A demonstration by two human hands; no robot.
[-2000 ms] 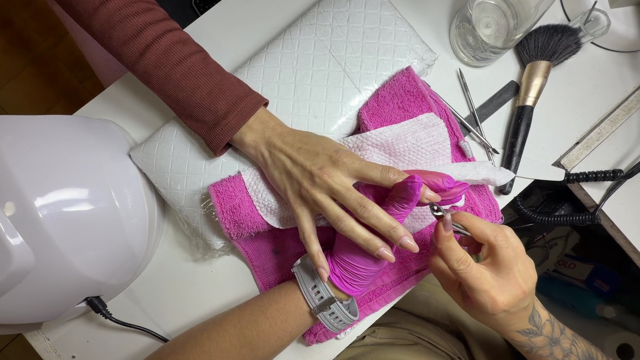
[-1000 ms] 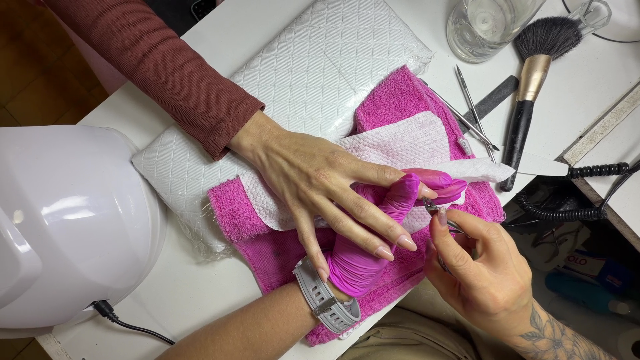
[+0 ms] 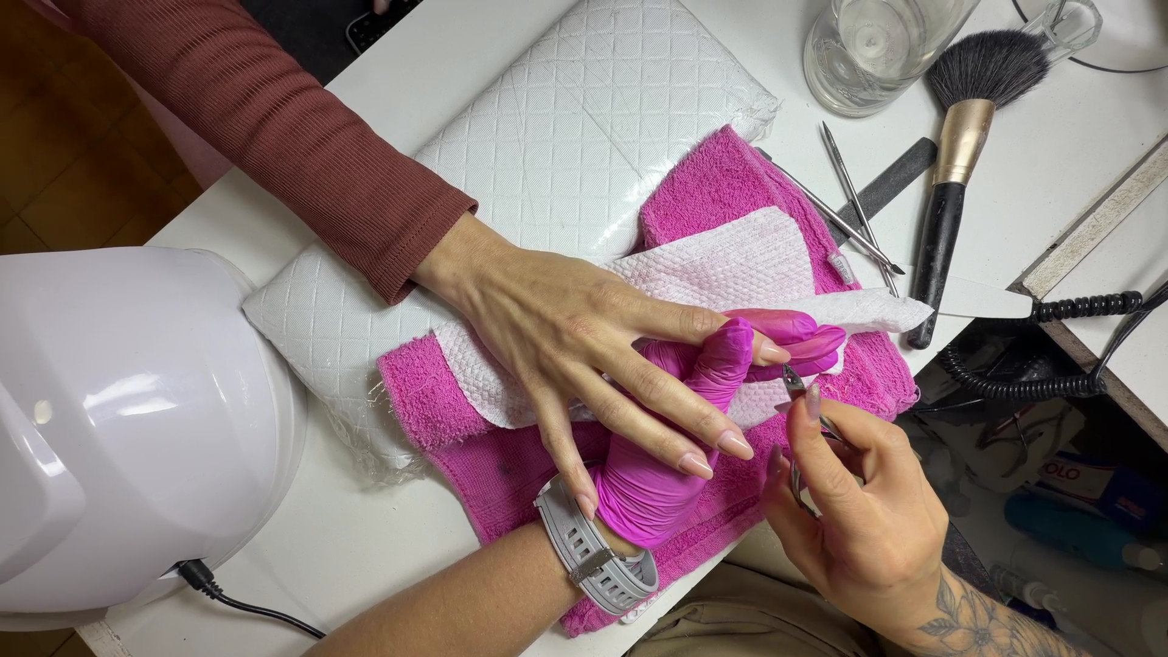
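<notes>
My left hand (image 3: 662, 474), in a pink glove with a grey watch strap (image 3: 593, 552) at the wrist, lies partly under another person's hand (image 3: 566, 319) and grips that hand's index finger near its tip. Bare and tattooed at the forearm, my right hand (image 3: 862, 511) holds metal cuticle nippers (image 3: 794, 381), their tip beside the nail of that finger. Whether the jaws touch the skin cannot be told. Beneath the hands are a white paper towel (image 3: 730, 260) and a pink terry towel (image 3: 693, 192), beside a quilted white cushion (image 3: 584, 119).
A white nail lamp (image 3: 137, 411) stands left. At upper right are a glass jar (image 3: 867, 50), a black brush (image 3: 958, 137), a nail file (image 3: 890, 187) and metal tools (image 3: 849, 182). A coiled black cord (image 3: 1086, 306) crosses the edge of an open compartment holding bottles.
The nippers in my right hand have tilted, their tip now pointing up beside the fingertip. My left hand keeps its grip on the finger.
</notes>
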